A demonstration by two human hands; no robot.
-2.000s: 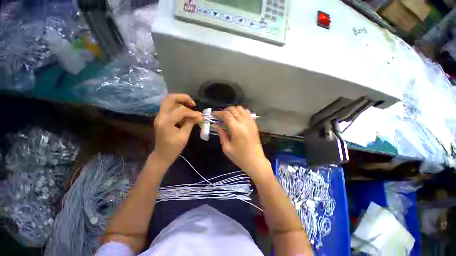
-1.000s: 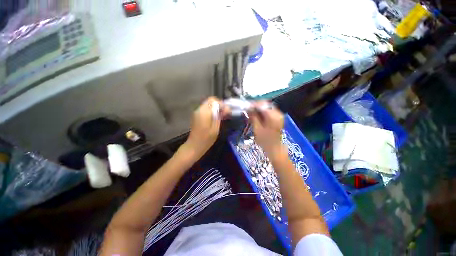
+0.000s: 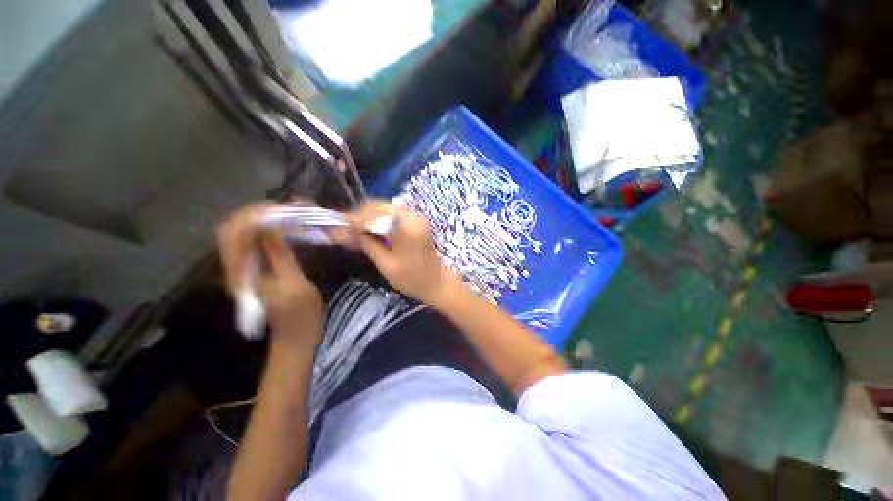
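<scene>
A white cable coil (image 3: 305, 223) is stretched between my two hands, in front of the tying head (image 3: 294, 122). My left hand (image 3: 269, 269), blurred, holds its left end, and a white tip (image 3: 251, 311) hangs below the fingers. My right hand (image 3: 399, 245) grips its right end, with a white piece (image 3: 380, 226) at the fingertips. Loose cables (image 3: 352, 328) lie across my lap. The two white winding posts (image 3: 67, 383) stand at the lower left.
A blue bin (image 3: 578, 284) with a heap of coiled cables lies right of my hands. Farther right is a second blue bin (image 3: 692, 83) with a white sheet (image 3: 632, 125) on it. The green floor (image 3: 641, 342) has a yellow line. The machine housing (image 3: 108, 147) is at the upper left.
The view has turned right. The coil is off the winding posts and between my hands, which have moved from the machine front past the tying head to beside the blue bin.
</scene>
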